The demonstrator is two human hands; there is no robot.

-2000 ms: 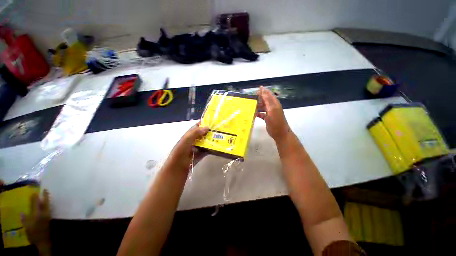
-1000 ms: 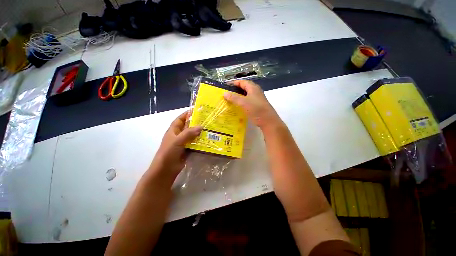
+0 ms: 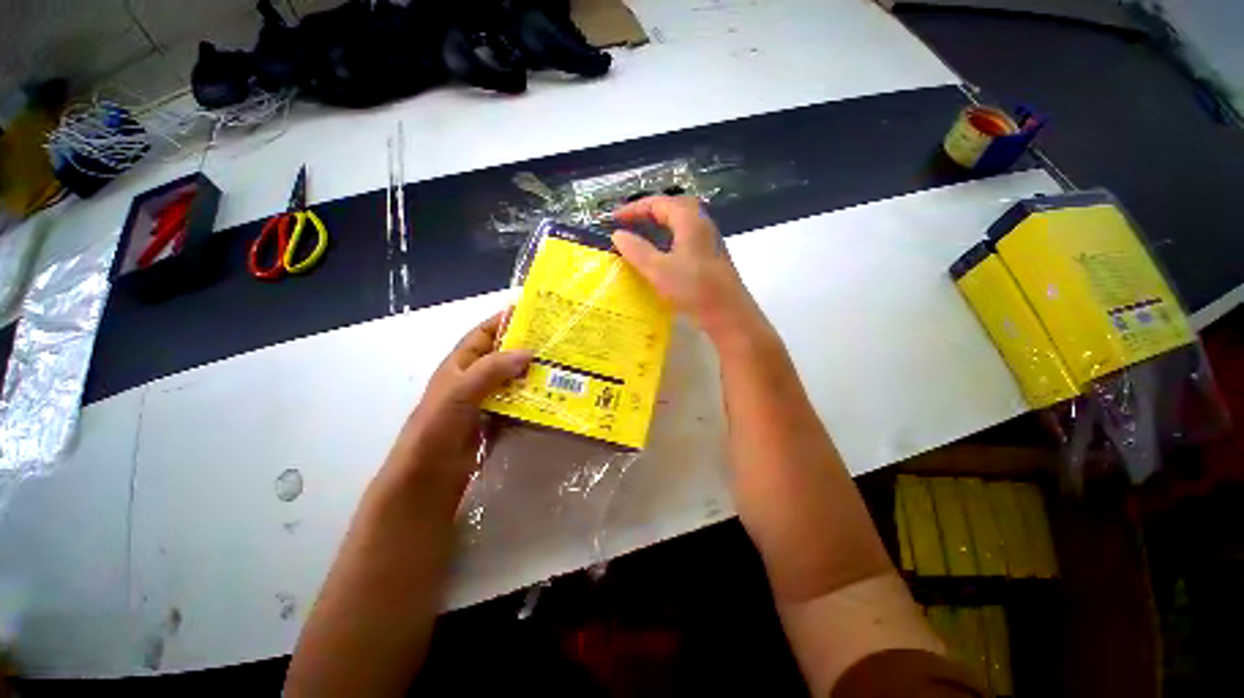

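A yellow retail box (image 3: 587, 334) with black edges, barcode side up, is inside a clear poly bag (image 3: 553, 471). The bag's loose film hangs past the box's lower end. My left hand (image 3: 468, 385) holds the box by its left edge, thumb on top. My right hand (image 3: 682, 259) is at the box's upper right corner, thumb and index finger close together; whether they pinch film there is too small to tell.
Bagged boxes (image 3: 1091, 293) lie at the right bench edge, above a carton holding rows of yellow boxes (image 3: 975, 528). The black band holds scissors (image 3: 288, 243), a black tray (image 3: 205, 225), a crumpled clear patch (image 3: 634, 184) and a tape roll (image 3: 978, 137). A silvery sheet (image 3: 62, 341) lies left.
Over the two seconds the view has shifted and the other worker's hand has left it. My right hand has moved from the box's right side to its top corner. The box stays in my left hand.
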